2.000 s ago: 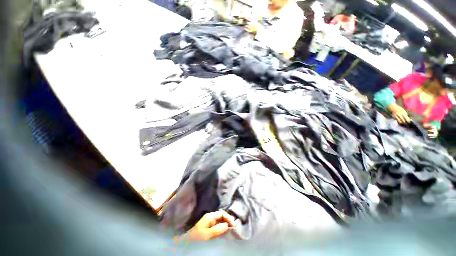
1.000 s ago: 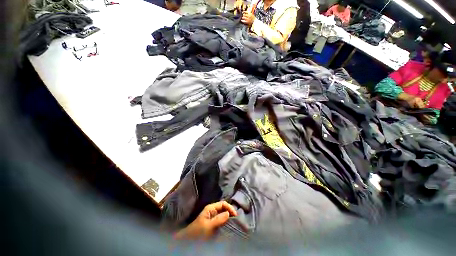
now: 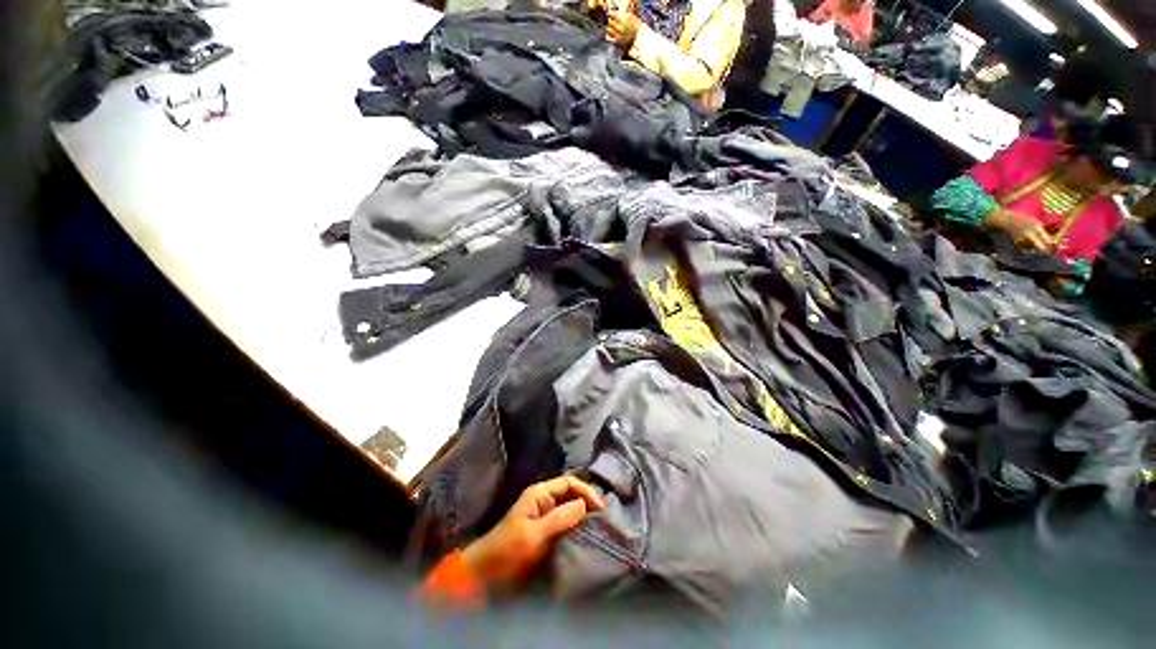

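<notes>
A grey-black denim jacket (image 3: 748,488) lies in front of me, its paler inside face up, with a dark part at its left. My left hand (image 3: 543,517) comes in from the lower left, with an orange sleeve edge at the wrist. Its thumb and fingers are closed on a fold of the jacket near a seam. My right hand is not in view. A small pale pointed thing (image 3: 795,593) shows at the blurred bottom edge; I cannot tell what it is.
More dark jackets (image 3: 837,317) are heaped behind and to the right, one with yellow print. The white table (image 3: 241,254) curves along the left, with small dark tools (image 3: 197,107) at its far end. A person in pink (image 3: 1059,203) is at the right; another is at the back.
The view has shifted, so the table and heap sit slightly higher and further left. My left hand stays on the jacket fold. The orange sleeve edge and small pale point now show.
</notes>
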